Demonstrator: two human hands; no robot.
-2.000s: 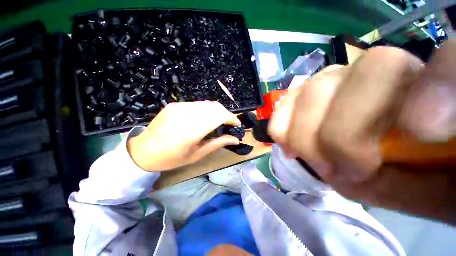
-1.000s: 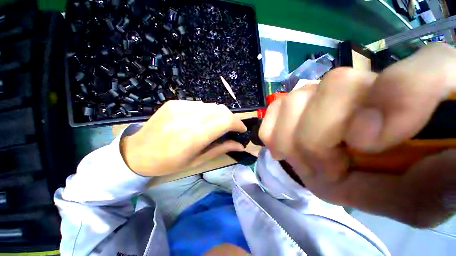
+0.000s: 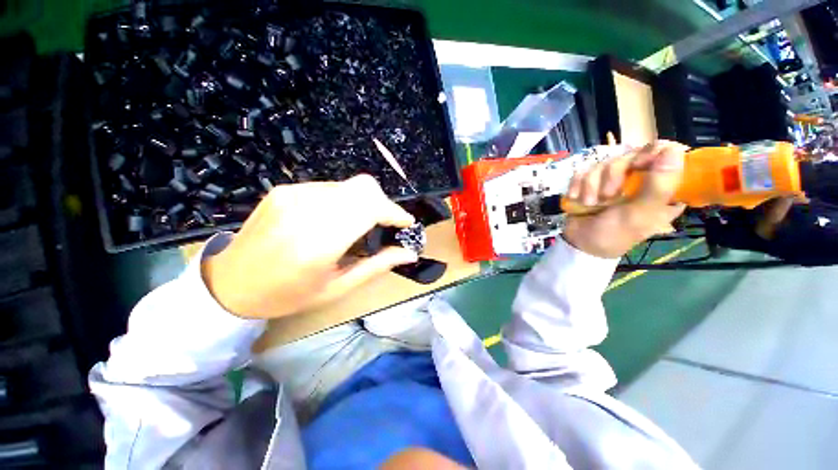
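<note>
My left hand [image 3: 308, 248] is closed around a black plastic housing [image 3: 423, 268] above the cardboard sheet. The housing's round, shiny end faces right, and dark curved wings stick out above and below my fingertips. My right hand [image 3: 629, 197] grips the orange electric screwdriver [image 3: 735, 176], held nearly level with its dark tip pointing left at the screw dispenser [image 3: 473, 213]. The dispenser has a red edge and a white top with a dark middle. Whether the tip touches it I cannot tell. Screws are too small to make out.
The black parts tray [image 3: 276, 110] holds loose sleeves and small inserts, with a pale stick [image 3: 390, 159] on them. Cardboard [image 3: 322, 317] lies before me. A clear bag [image 3: 537, 115] and an open carton [image 3: 634, 110] are behind the dispenser. Ribbed trays [image 3: 32, 275] stand left. Another person's arm [image 3: 781, 220] shows far right.
My right hand has moved away from the housing with the screwdriver, back and over the screw dispenser, which now shows. My left hand still holds the housing. The view has shifted slightly.
</note>
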